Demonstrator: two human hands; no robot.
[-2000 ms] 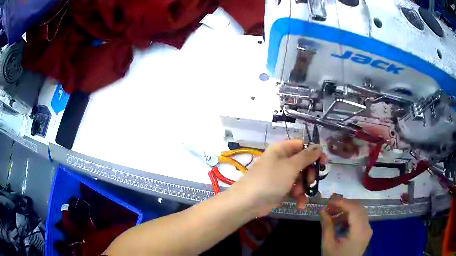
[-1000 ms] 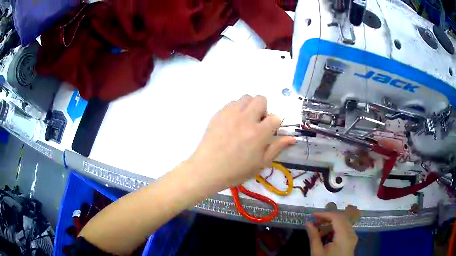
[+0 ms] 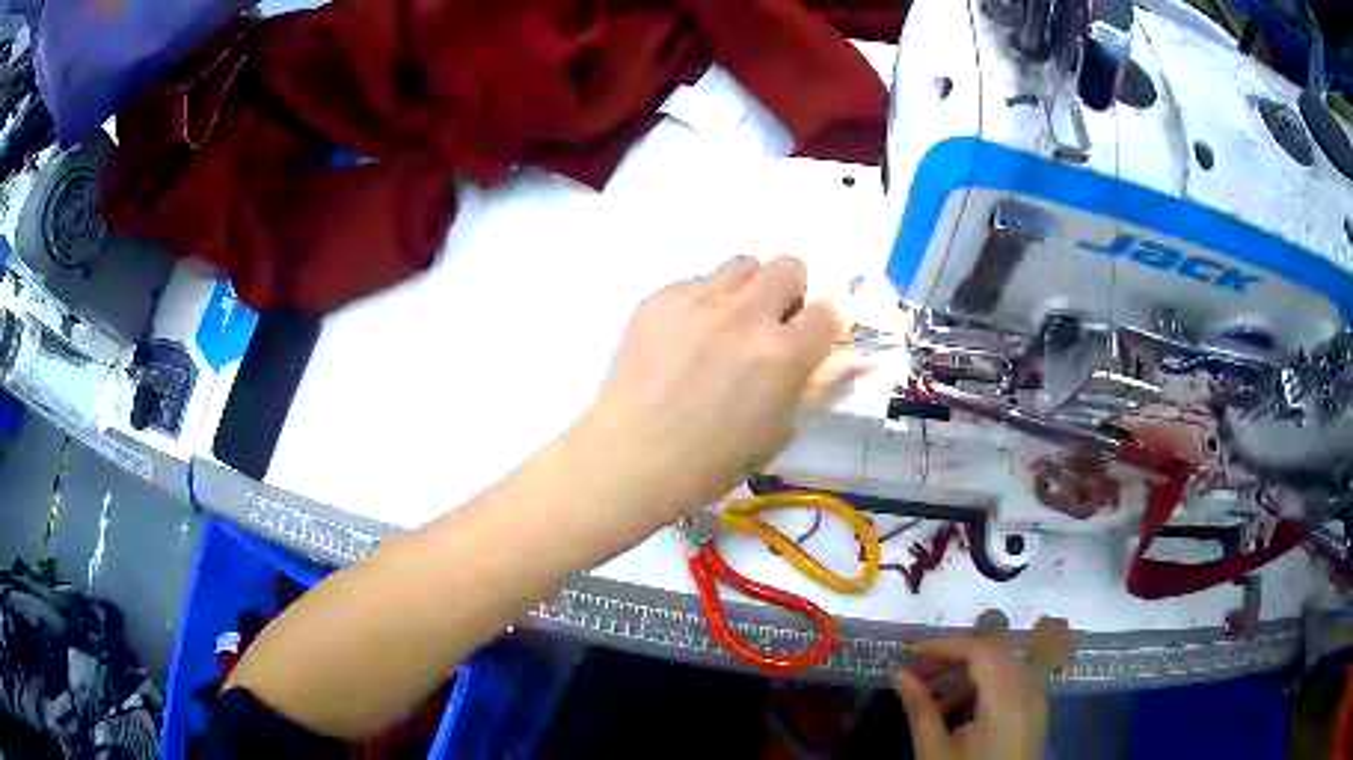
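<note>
My left hand is just left of the presser foot of the white coverstitch machine. Its thumb and fingers are close together; any small thing between them is hidden or blurred. My right hand is low at the table's front edge, fingers curled, partly cut off by the bottom edge. Its grip is unclear. Scissors with one yellow-orange and one red loop lie below my left hand, blades hidden under the wrist. Dark red binding tape loops at the right of the machine bed.
A dark red garment heap lies at the back left, beside a lilac bag. Thread scraps lie right of the scissors. A measuring tape runs along the front edge. A blue bin is below at left.
My left hand has moved up and left from the front of the machine bed. The small dark tool at its fingers is no longer visible. The scissors' loops are uncovered. The camera view has shifted.
</note>
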